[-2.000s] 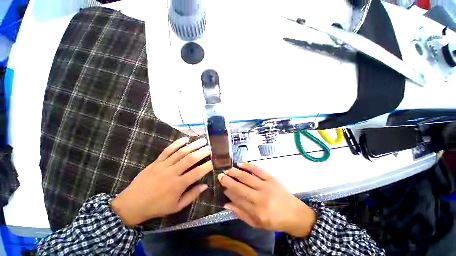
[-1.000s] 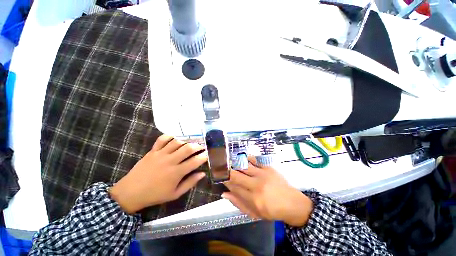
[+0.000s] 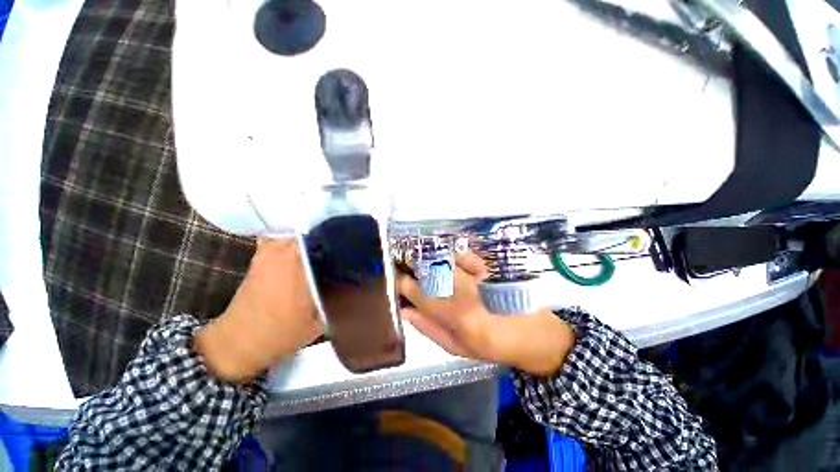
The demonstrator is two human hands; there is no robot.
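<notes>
The dark plaid fabric panel [image 3: 115, 198] lies on the table at the left and runs under the white sewing machine head [image 3: 516, 129]. My left hand [image 3: 267, 309] rests at the panel's right part near the needle area; its fingers are hidden behind the brown-silver upright guard [image 3: 359, 295]. My right hand [image 3: 470, 318] reaches in from the right, its fingertips partly hidden by the guard and the small metal parts and knobs [image 3: 437, 277] under the head. Whether either hand pinches anything is hidden.
A green scissor handle loop [image 3: 585, 269] shows right of the needle area, with a black flat case [image 3: 728, 251] beyond it. The table's front edge [image 3: 442, 376] curves below my hands. Blurred metal blades lie on the machine at the upper right. Dark cloth hangs at the lower right.
The view has moved closer to the machine head. My left hand has moved in behind the guard and its fingers no longer show. My right hand has moved further under the head.
</notes>
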